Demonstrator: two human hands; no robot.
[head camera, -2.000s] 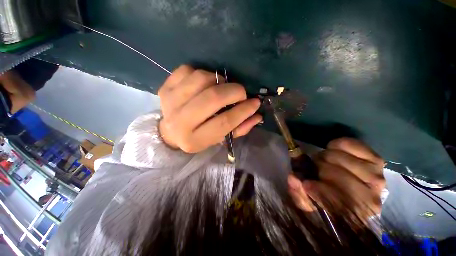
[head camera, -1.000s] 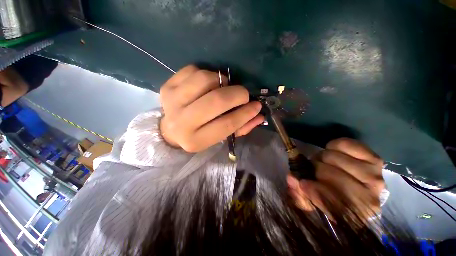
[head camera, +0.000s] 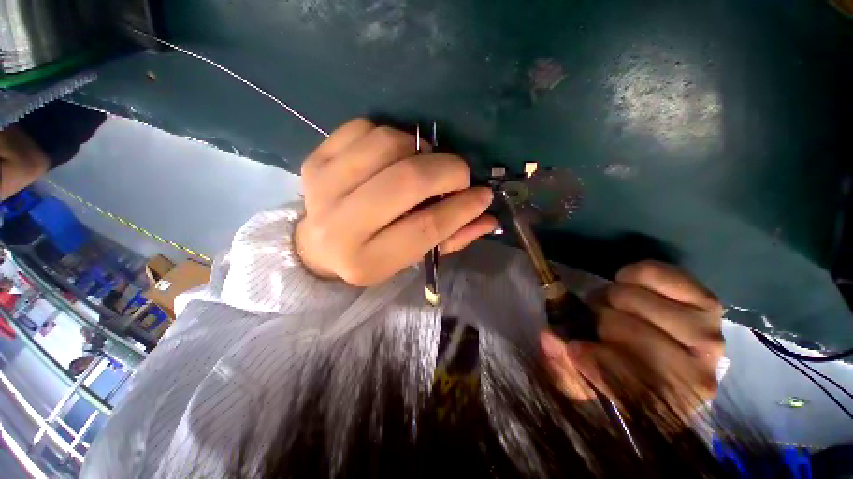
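My left hand is closed on tweezers, whose two prongs stick out above the fingers. The thin silvery solder wire runs into the same hand from the upper left. A small component with dark and gold pieces lies by the left fingertips on the bench. My right hand holds the soldering iron by its dark handle. The iron's tip meets the work right at the left fingertips; the exact contact is too small to tell.
The green bench top bears dark stains and scattered specks. The solder spool with a green flange stands at the upper left. Another person's arm shows at the left edge. Black cords hang at the right. A cardboard box is farther off.
Both hands keep their holds and have barely moved. The iron's tip and the small component have shifted very slightly in the picture.
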